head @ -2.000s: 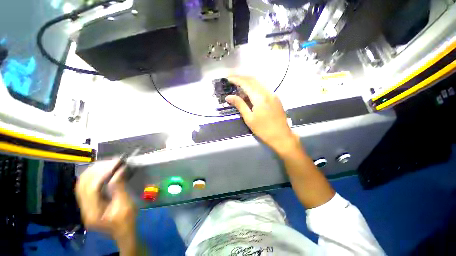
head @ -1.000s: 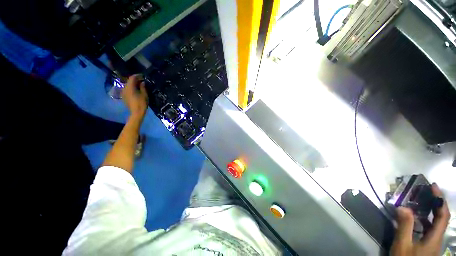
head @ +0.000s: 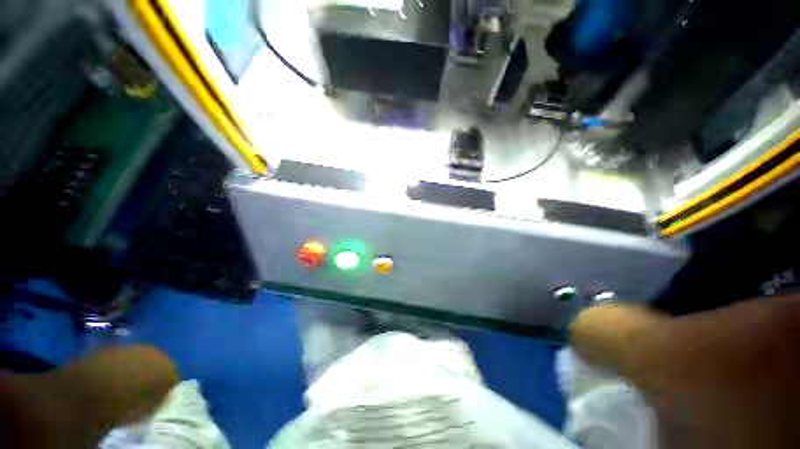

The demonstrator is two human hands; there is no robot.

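The black fixture (head: 466, 154) stands on the bright machine bed just behind the front edge, with no hand on it. The sloping grey panel (head: 465, 267) carries a green-lit button (head: 347, 259) and two pale buttons at the right, one of them here (head: 603, 298). My right hand (head: 623, 338) is large and blurred at the lower right, close below the right-hand buttons; its fingers are not clear. My left hand (head: 114, 390) is blurred at the lower left, in front of the panel's left side and away from it. I cannot tell whether either hand holds anything.
A red-orange emergency stop (head: 310, 254) and an amber button (head: 382, 264) flank the green one. Yellow light curtain bars stand left (head: 200, 83) and right (head: 737, 186) of the opening. A black box unit (head: 383, 66) hangs above the bed. Dark trays (head: 189, 224) lie left.
The view has swung back from the trays to the machine front. My right hand has left the fixture. My left hand has come away from the tray side to the lower left.
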